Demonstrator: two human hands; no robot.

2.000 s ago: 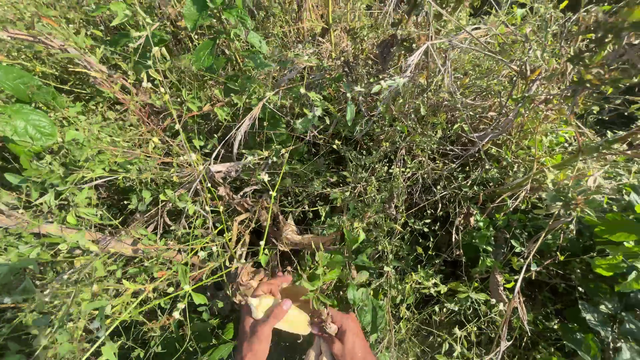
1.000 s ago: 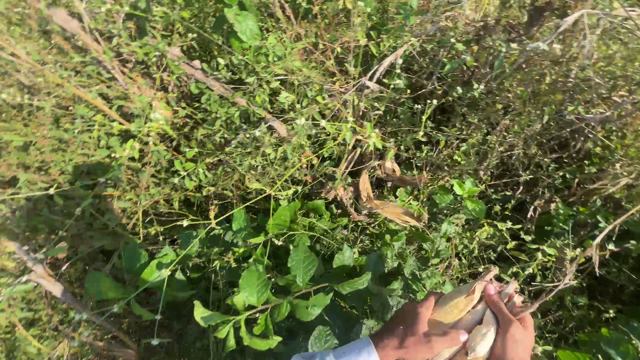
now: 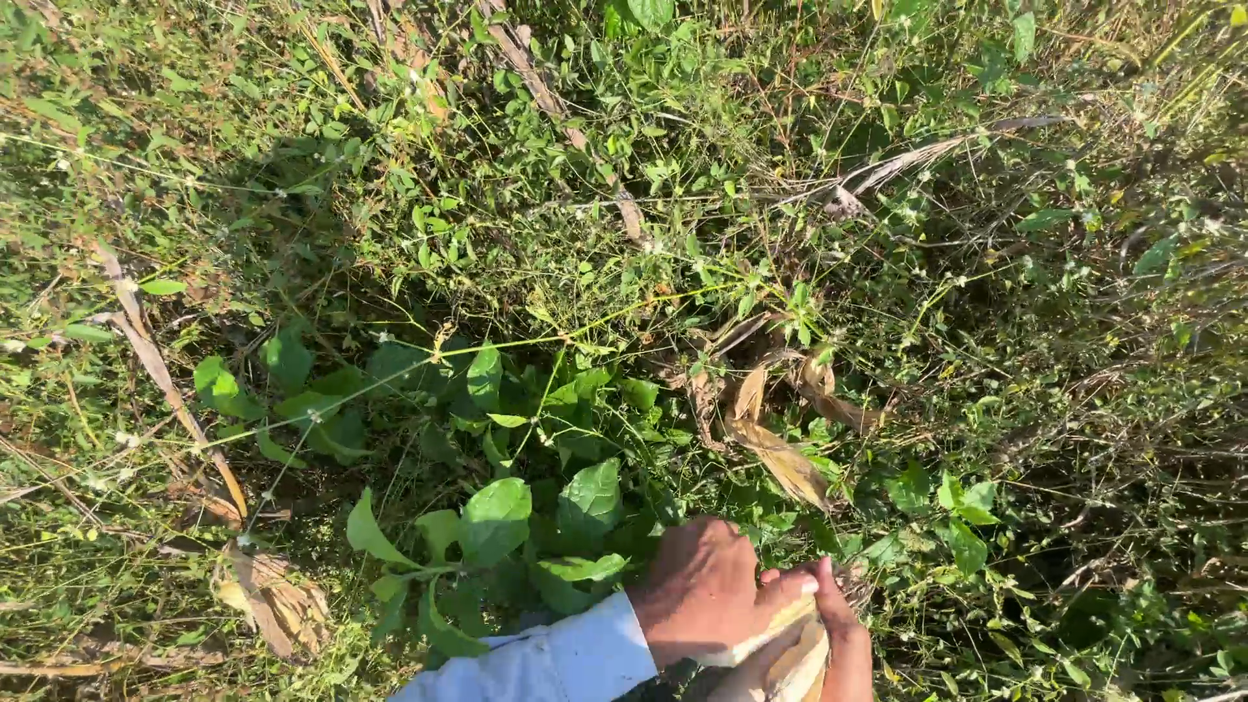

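Near the bottom edge, right of centre, both hands meet around several dry, pale maize ears in their husks [image 3: 801,663]. My left hand [image 3: 704,590], coming out of a light long sleeve [image 3: 561,658], lies over the ears with its knuckles up and its thumb side against them. On their right side is my right hand [image 3: 846,639], its fingers pressed to the husks and its fingertips close to those of the left. The lower part of the ears is cut off by the frame edge.
Torn dry husks [image 3: 780,458] lie on the weeds just above the hands. Another dry husk [image 3: 278,600] is at the lower left. Dry stalks [image 3: 556,107] lean through the dense growth, and a broad-leaved plant [image 3: 497,522] grows left of the hands.
Two seconds ago the hands were at a pale ear with its husk parted; now they are around several husked ears. The view has shifted.
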